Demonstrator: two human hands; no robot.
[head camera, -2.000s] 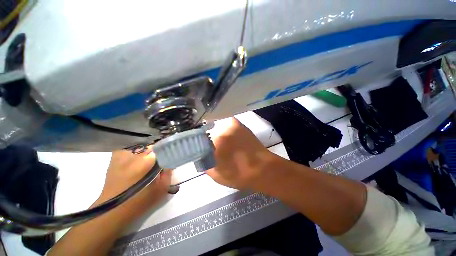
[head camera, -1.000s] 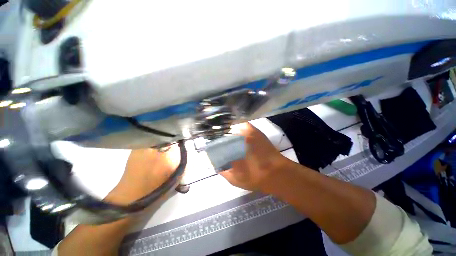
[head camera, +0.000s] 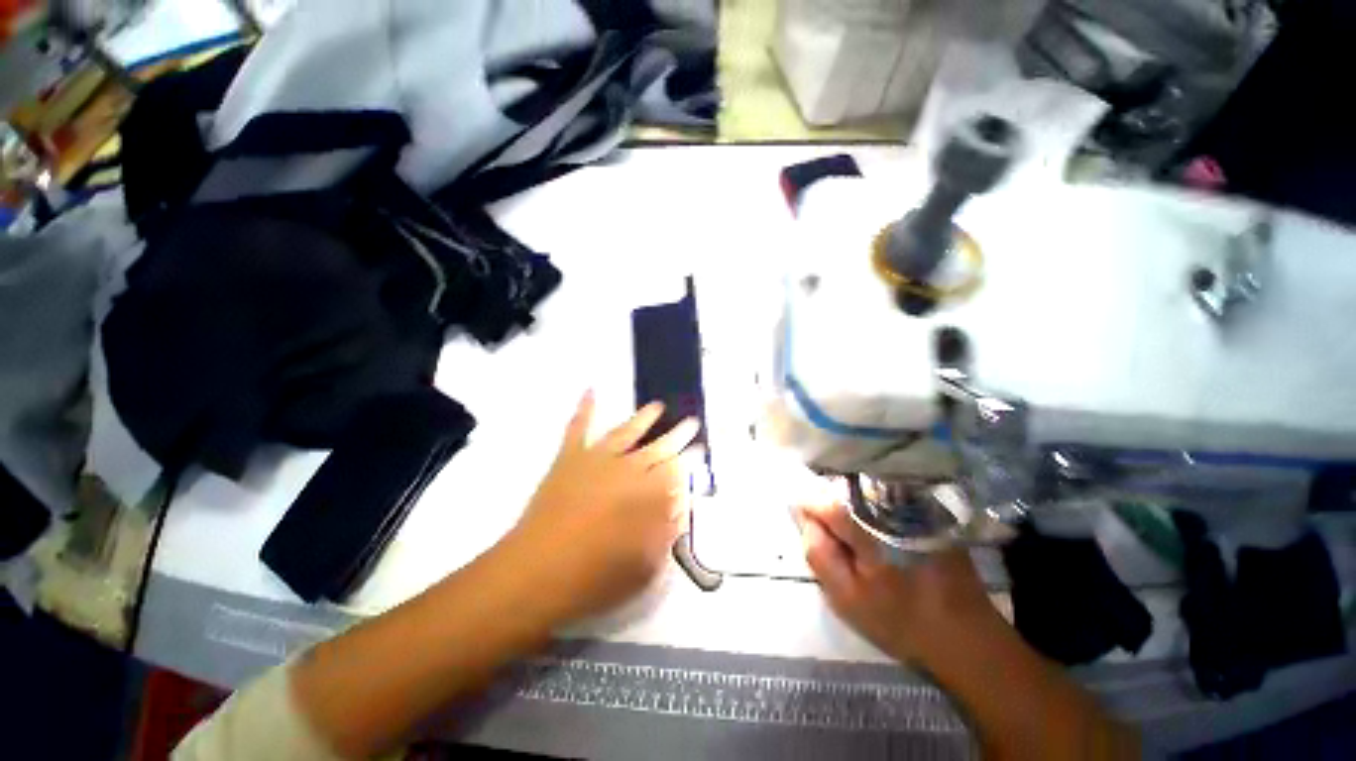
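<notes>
A small black cut piece lies flat on the white table left of the machine head. My left hand lies over its lower end, fingers spread and fingertips on it, holding it against the table. My right hand is by the needle area, below the chrome loop; its fingers are partly curled and partly hidden, and I cannot tell if it holds anything. The white sewing machine head fills the upper right. The needle and presser foot are not clearly visible.
Folded black pieces and a heap of dark fabric lie at left, grey and black panels behind. More black pieces and dark scissors lie at right. A ruler tape runs along the front edge.
The view has swung left and up, showing the table's left side. My left hand has moved from beside the needle area onto the black piece, apart from my right hand.
</notes>
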